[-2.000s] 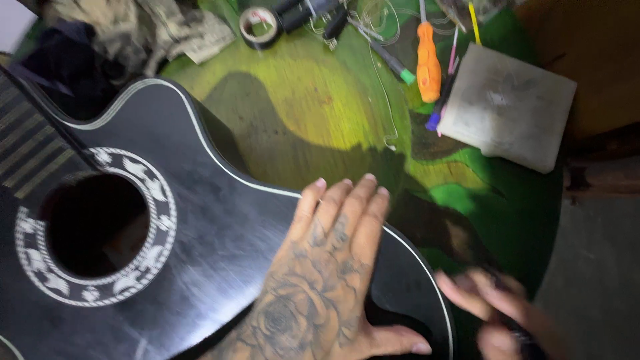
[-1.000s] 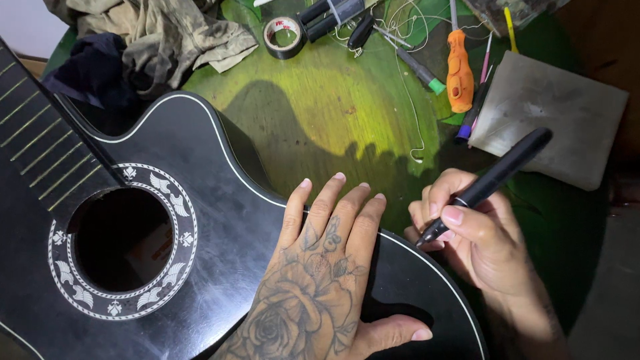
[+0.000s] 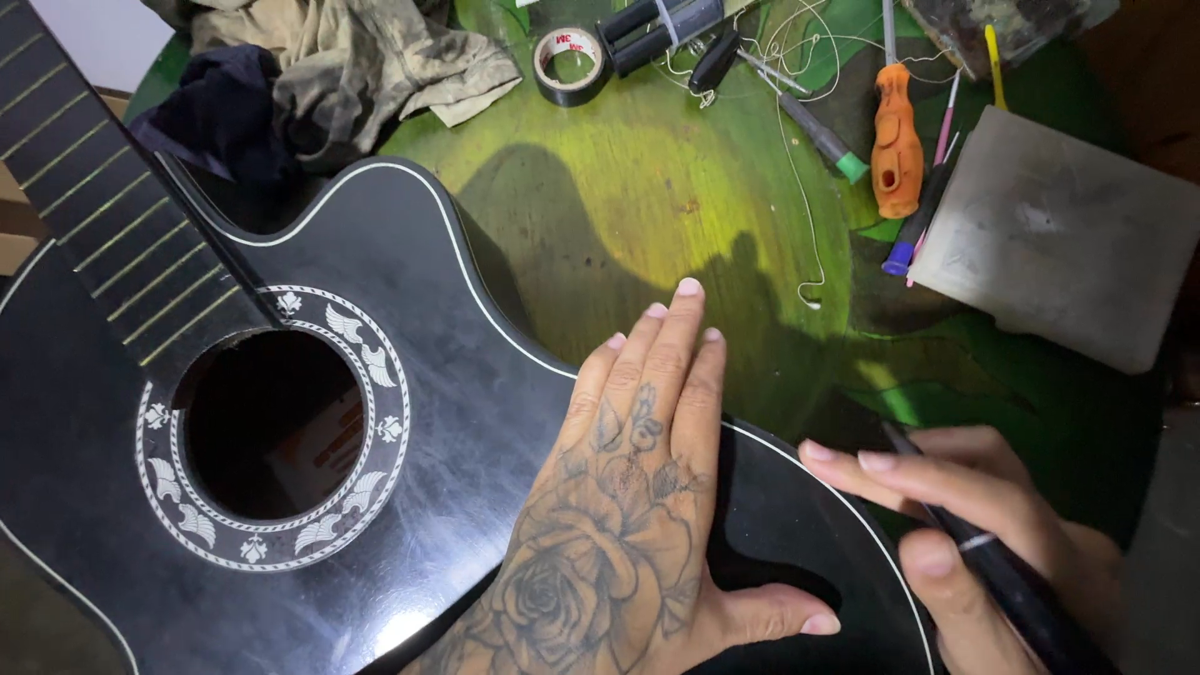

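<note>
A black acoustic guitar (image 3: 450,403) with white edge binding lies flat, its soundhole ringed by a black-and-white rosette (image 3: 389,428). My left hand (image 3: 637,506), tattooed on its back, rests palm down on the guitar's top with the thumb spread and the fingertips reaching past the binding. Beside the guitar's right edge, my right hand (image 3: 984,525) holds a black pen-like marker (image 3: 1012,581), its tip pointing up and to the left. Two fingertips of that hand are at the white binding; whether they touch it I cannot tell.
On the green round table (image 3: 600,206) lie crumpled cloths (image 3: 347,75), black tape (image 3: 570,67), an orange-handled screwdriver (image 3: 897,141), a green-tipped screwdriver (image 3: 820,131), thin wire (image 3: 802,206) and a grey flat square object (image 3: 1059,244). The fretted neck (image 3: 122,206) runs to the upper left.
The marker's tip pointed down at the guitar's edge one second ago; now it points up and left, with the right hand turned. The left hand has stayed on the guitar's top.
</note>
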